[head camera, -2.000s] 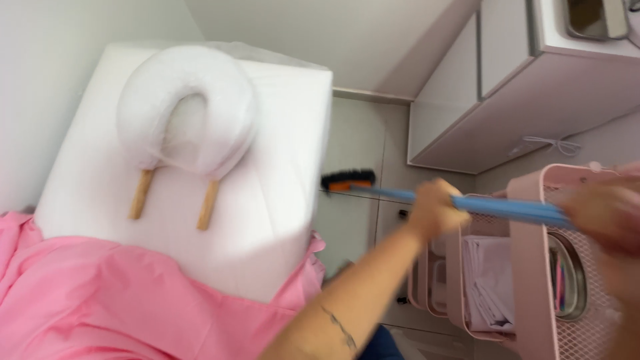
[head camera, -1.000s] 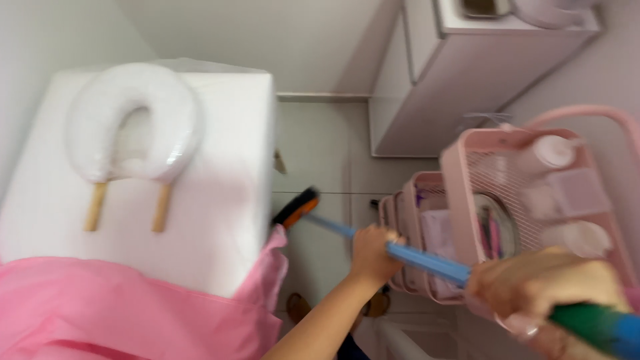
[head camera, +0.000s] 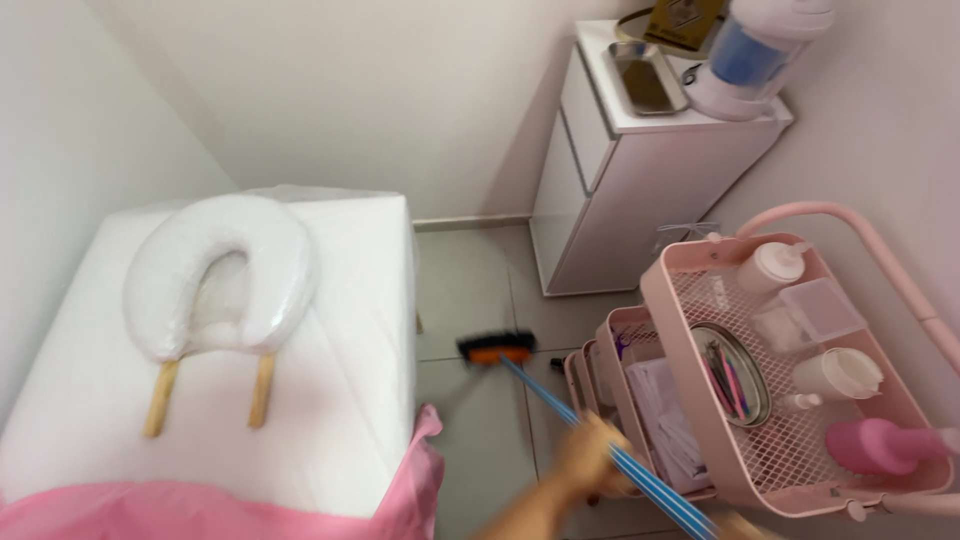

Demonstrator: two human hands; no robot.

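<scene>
A broom with an orange head and black bristles (head camera: 498, 348) rests on the grey tiled floor between the massage table and the pink trolley. Its blue striped handle (head camera: 660, 491) slants down to the lower right. My left hand (head camera: 592, 454) is closed around the middle of the handle, blurred. At the bottom edge, my right hand (head camera: 739, 527) shows only in part, at the handle's upper section; most of it is cut off by the frame.
At left stands a massage table with a white sheet (head camera: 337, 420), a wrapped face cradle (head camera: 281, 262) and a pink cloth (head camera: 195, 510). A pink mesh trolley (head camera: 712, 442) holding bottles and tweezers is close on the right. Behind it is a white cabinet (head camera: 660, 187) bearing a metal tray (head camera: 646, 79).
The broom head has moved away from beside the massage table onto the floor nearer the trolley. Both hands stay on the handle. The view has shifted, showing more of the cabinet top.
</scene>
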